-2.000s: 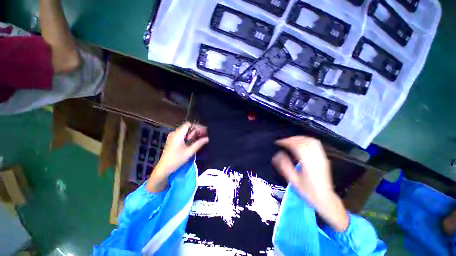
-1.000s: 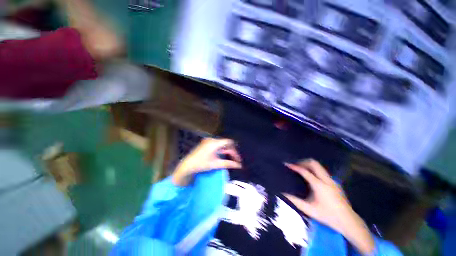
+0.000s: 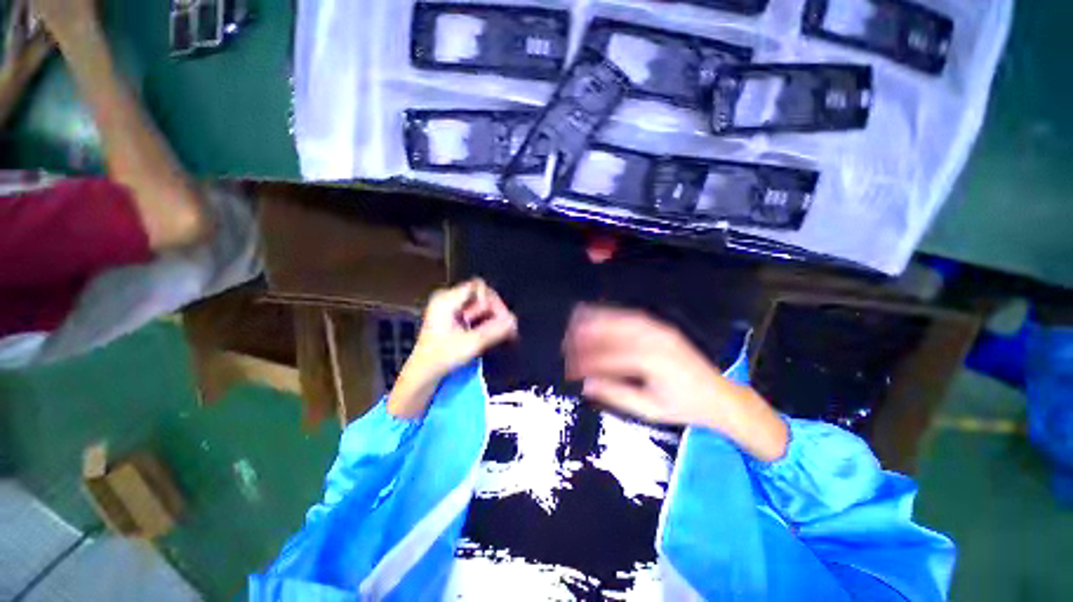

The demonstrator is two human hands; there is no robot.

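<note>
My left hand (image 3: pixel 462 326) is in front of my body with its fingers curled and fingertips close together; I cannot tell whether it holds something small. My right hand (image 3: pixel 635 362) is blurred, beside it, fingers together and pointing left; nothing shows in it. Beyond my hands, several black phone housings (image 3: pixel 791 97) lie in rows on the white-lined tray (image 3: pixel 935 165). One housing (image 3: pixel 567 127) lies aslant across its neighbours near the tray's front edge, with a light narrow strip at its lower end.
Another person's arm (image 3: pixel 147 176) reaches over the green bench (image 3: pixel 253 135) at left. Small silvery parts (image 3: pixel 200 24) stand at the back left. Cardboard boxes (image 3: pixel 353 253) are under the bench. Another worker's blue sleeve (image 3: pixel 1047 376) shows at far right.
The view has shifted, and the tray sits higher in the picture. My right hand has moved left toward my left hand, its fingers now closer together than a second ago.
</note>
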